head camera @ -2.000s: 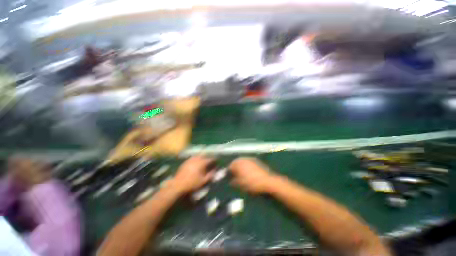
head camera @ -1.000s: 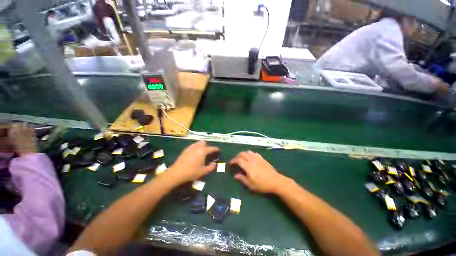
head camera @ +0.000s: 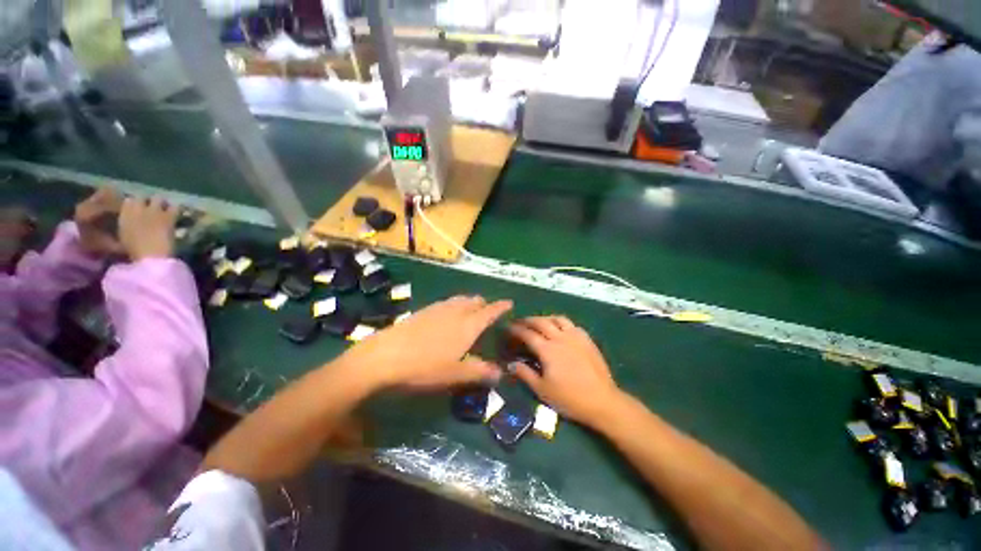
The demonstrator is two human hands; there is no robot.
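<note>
My left hand [head camera: 436, 342] is bare, palm down, with its fingers stretched out and nothing visible in it. My right hand [head camera: 570, 371] is bare and curled low over the green belt. Something dark shows under its fingertips; its grip is hidden. Just below the hands lie two black electronic units, one on the left [head camera: 470, 406] and one on the right [head camera: 512, 422], with pale battery tabs at their right sides. A pile of black units [head camera: 304, 282] lies to the left. A shinier pile [head camera: 923, 439] lies at the far right.
A power supply [head camera: 420, 145] stands on a wooden board [head camera: 481, 178] with two loose black parts. Its white wire runs to a yellow-handled probe [head camera: 688, 316] on the pale strip. A person's pink sleeve [head camera: 156, 323] is at the left. Plastic film [head camera: 484, 484] covers the near edge.
The view has shifted, so the belt things sit differently in the picture. My left hand has flattened, its fingers now extended towards my right hand. The unit between my hands is now mostly covered.
</note>
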